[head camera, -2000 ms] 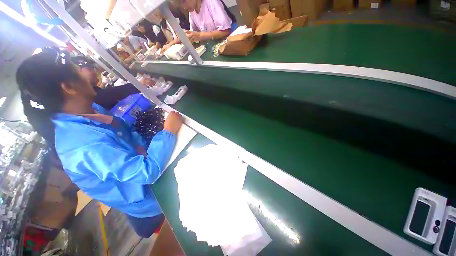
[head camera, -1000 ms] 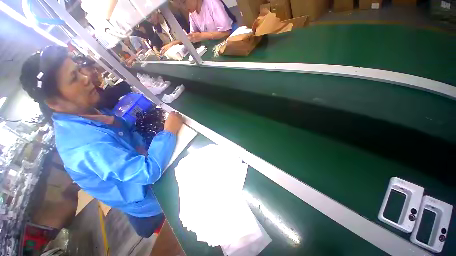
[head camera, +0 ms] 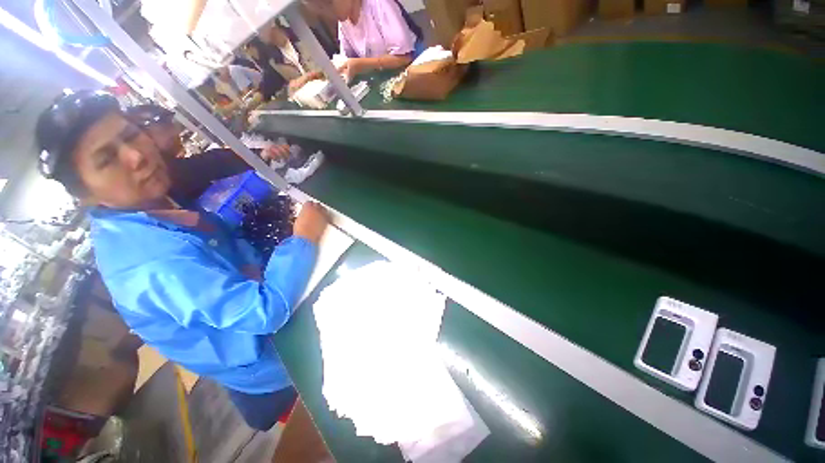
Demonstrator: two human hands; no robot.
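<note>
A large bright white fanned stack of bags (head camera: 380, 348) lies on the green bench, its lower right corner a separate flat sheet. Two white device units (head camera: 677, 344) with dark rectangular windows and small dark round buttons lie side by side on the dark green conveyor belt (head camera: 507, 244) at the lower right. A third white unit (head camera: 818, 411) is cut off by the right edge. A white packet (head camera: 306, 168) lies farther up the belt at the left. Neither of my hands is in view.
A person in a blue jacket (head camera: 194, 289) stands at the left, one hand by the white guide rail (head camera: 543, 341). Beside them are a black heap (head camera: 270, 222) and a blue bin (head camera: 237, 194). A person in pink (head camera: 384, 32) works beyond, near a brown carton (head camera: 430, 79).
The device units have moved left and up along the belt, and a third has entered at the right edge. The far packet has shifted left. The person in blue has turned their head.
</note>
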